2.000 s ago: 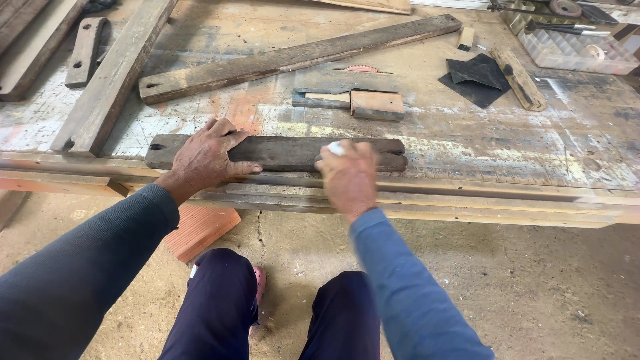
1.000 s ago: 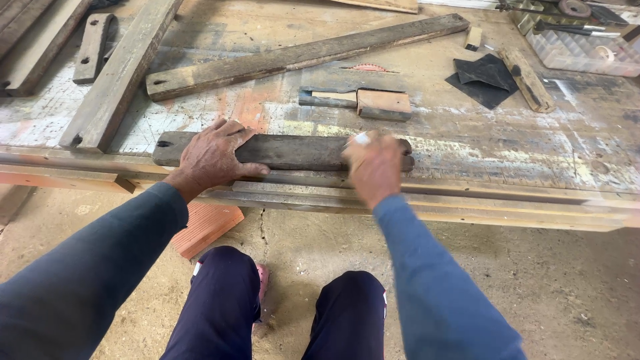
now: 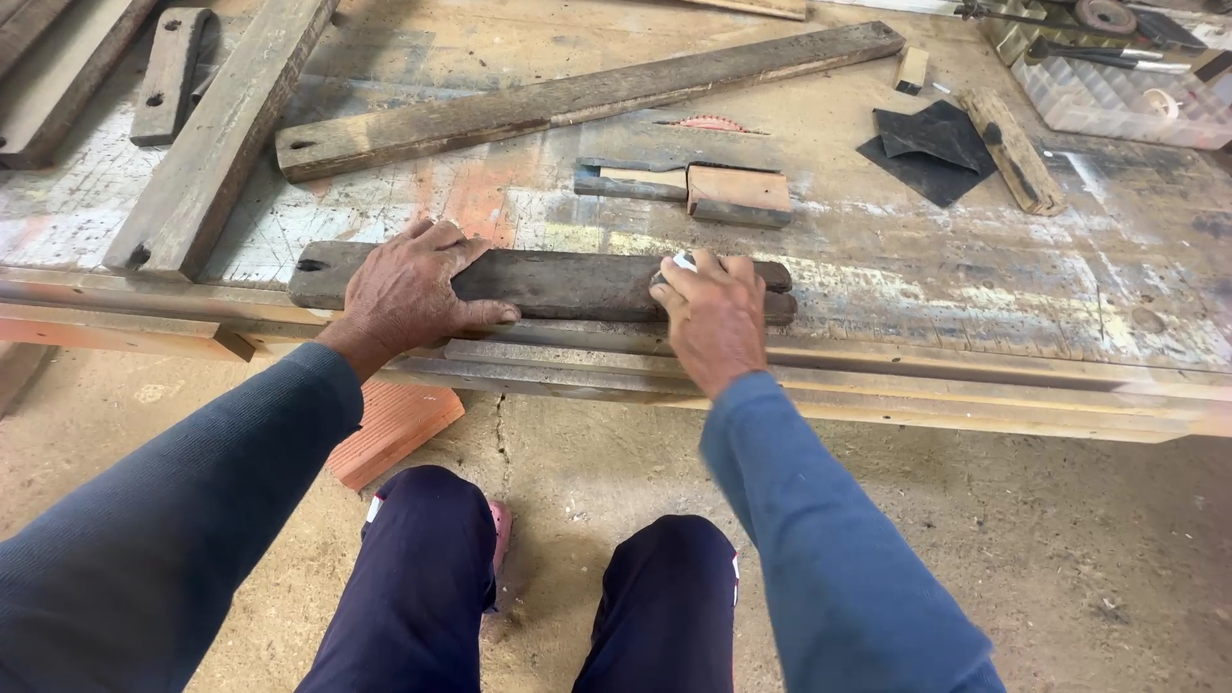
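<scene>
A dark, weathered wooden board (image 3: 568, 286) lies along the front edge of the workbench, with a hole near its left end and a slot in its right end. My left hand (image 3: 409, 289) presses on its left part, thumb along the near edge. Near the right end, my right hand (image 3: 714, 313) rests on the board with fingers curled around something small; a whitish bit (image 3: 684, 261) shows at the fingertips, and the rest is hidden. Behind the board lies a wooden block with a dark strip and handle (image 3: 739, 192). Dark sandpaper sheets (image 3: 929, 149) lie at the back right.
A long wooden bar (image 3: 577, 101) lies behind, and another bar (image 3: 226, 135) slants at left beside a short holed piece (image 3: 168, 82). A red saw blade edge (image 3: 712, 124) shows in the bench top. A wood offcut (image 3: 1011, 149) and a clear plastic organizer (image 3: 1126, 111) are at right.
Between the earlier frames my right hand slid rightward along the board; it remains near the right end. My left hand stays on the board's left part.
</scene>
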